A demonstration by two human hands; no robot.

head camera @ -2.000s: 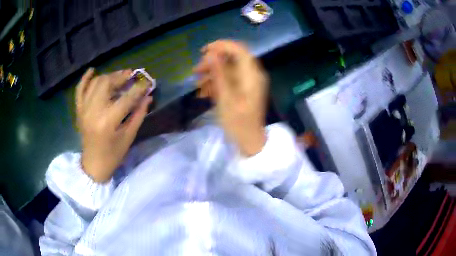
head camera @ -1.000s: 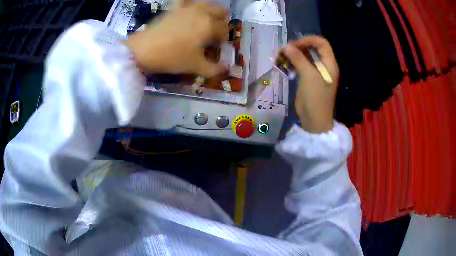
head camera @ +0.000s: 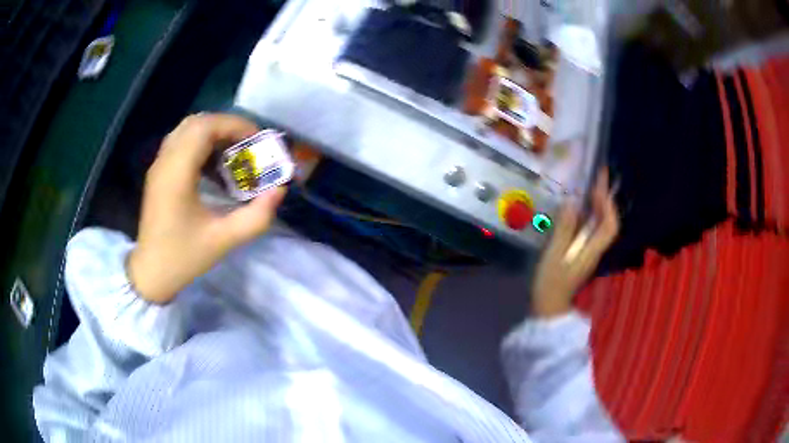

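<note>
My left hand holds a watch case by its edges between thumb and fingers, left of the press. The case has a pale pinkish rim and yellow and dark insides. My right hand is beside the press's front right corner, blurred, with the pale handle end of the tweezers between its fingers; the tweezer tips are not clear. Another case sits in the brown-orange press fixture.
The white press base bears round metal buttons and a red emergency stop. Red trays stand at right. Two more cases lie on the green bench at left, one upper, one lower.
The view has shifted. My left hand has moved from the fixture to the left and now holds a case. My right hand has come down near the emergency stop. A case shows in the fixture.
</note>
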